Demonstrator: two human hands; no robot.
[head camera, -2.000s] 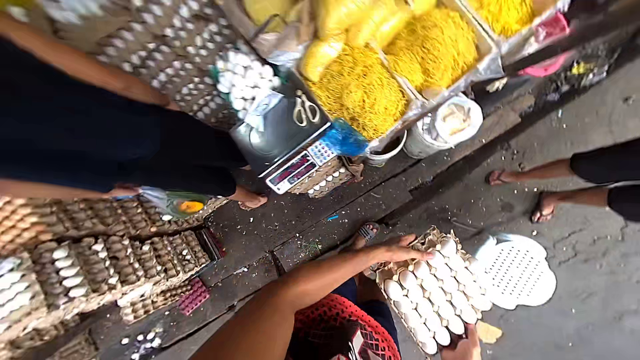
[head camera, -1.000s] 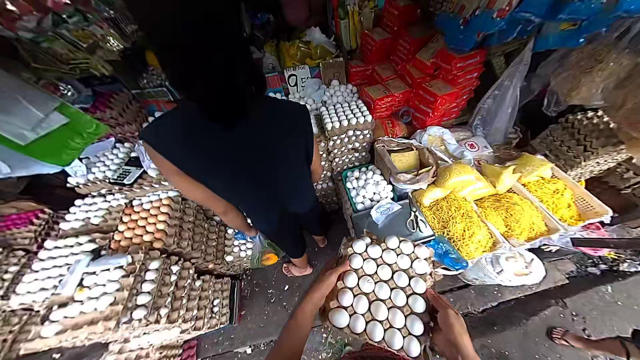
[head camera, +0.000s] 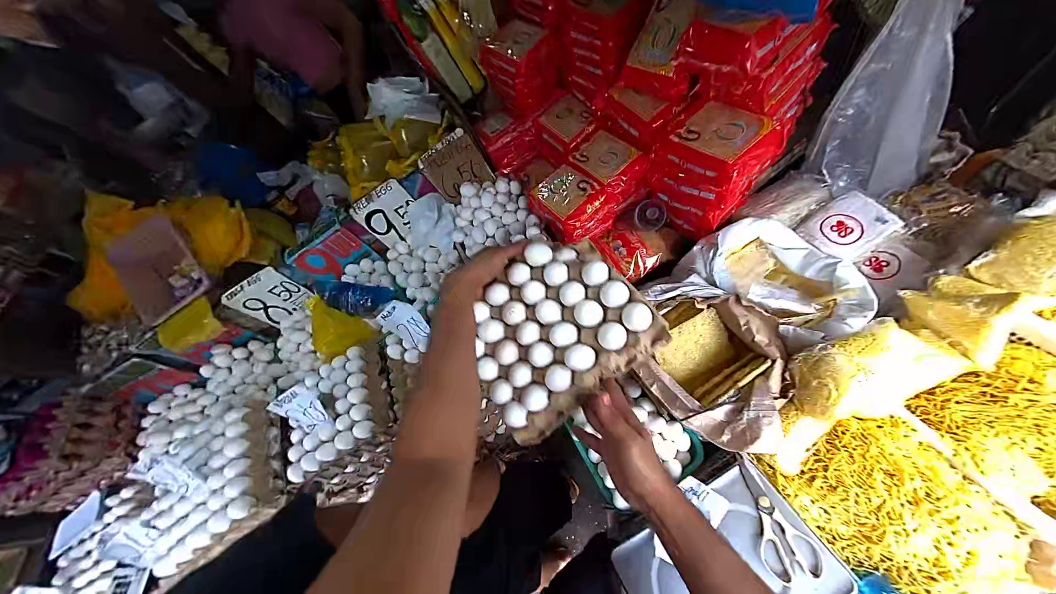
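A cardboard egg tray (head camera: 631, 351) full of white eggs is held out at the centre, tilted. My left hand (head camera: 481, 276) grips its far left edge, with the fingertips hidden. My right hand (head camera: 615, 429) supports the near right edge from below, its fingers spread near the tray's underside. Under and beside that hand, a green basket (head camera: 695, 454) holds loose white eggs. Beyond the tray lies a pile of white eggs (head camera: 495, 216) with handwritten price signs (head camera: 388, 213) next to it.
Stacked egg trays (head camera: 268, 445) stand at the left. Red plastic-wrapped packs (head camera: 718, 157) are piled at the back. Scissors (head camera: 780, 528) lie on a weighing scale (head camera: 747, 487) beside yellow noodles (head camera: 858, 487). A person's dark clothing (head camera: 528, 511) shows below the tray.
The egg tray, in both my hands, has moved from low over the walkway to above the egg display. The view has swung to the stall and come closer.
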